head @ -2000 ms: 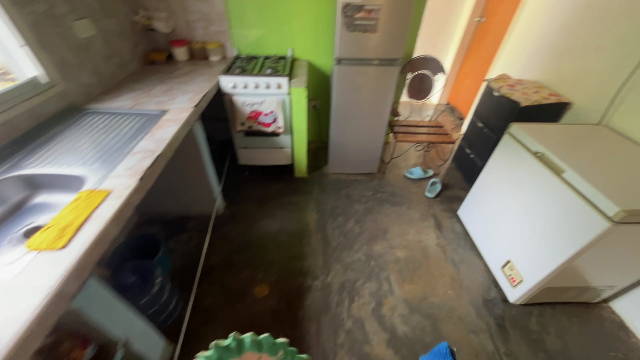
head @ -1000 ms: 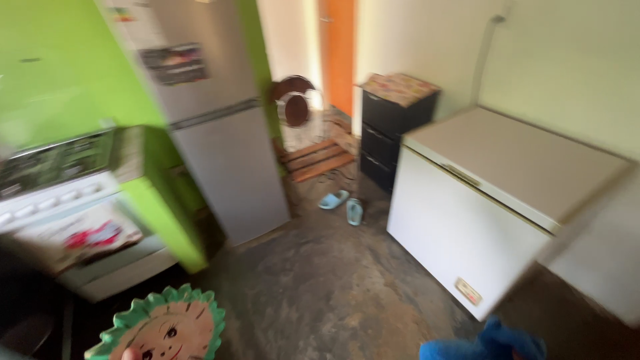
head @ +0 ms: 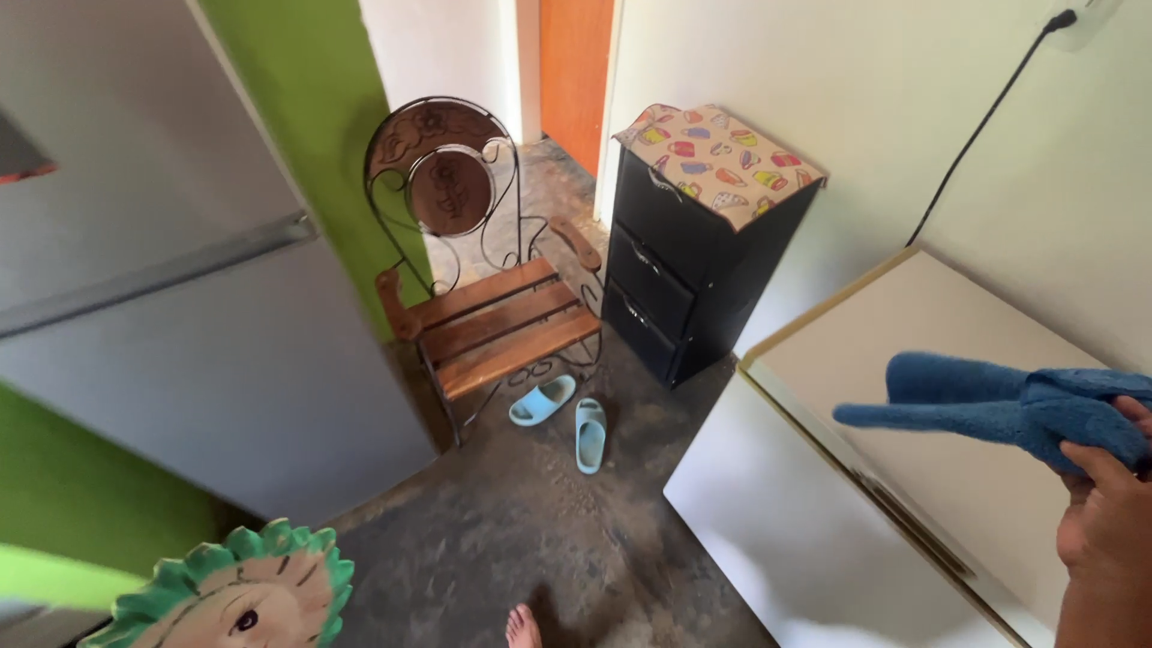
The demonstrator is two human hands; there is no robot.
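Observation:
My right hand [head: 1102, 495] grips a bunched blue cloth [head: 1017, 400] at the right edge, above the white lid of a chest freezer [head: 954, 333]. At the lower left is a decorative piece [head: 247, 589] with a green scalloped rim and a painted face, partly cut off by the frame's edge. My left hand is not seen in the current view, so its hold on that piece cannot be told.
A refrigerator [head: 171, 387] stands at left, beside a wood-and-iron armchair [head: 504, 333]. Light blue slides [head: 589, 436] lie on the floor by the chair. A black drawer unit [head: 657, 270] with a patterned cover stands near the freezer. My bare foot [head: 522, 625] shows below.
The view has swung right and nearer to the chair and freezer. The blue cloth, low in the frame before, is now raised at the right with my right hand visible on it.

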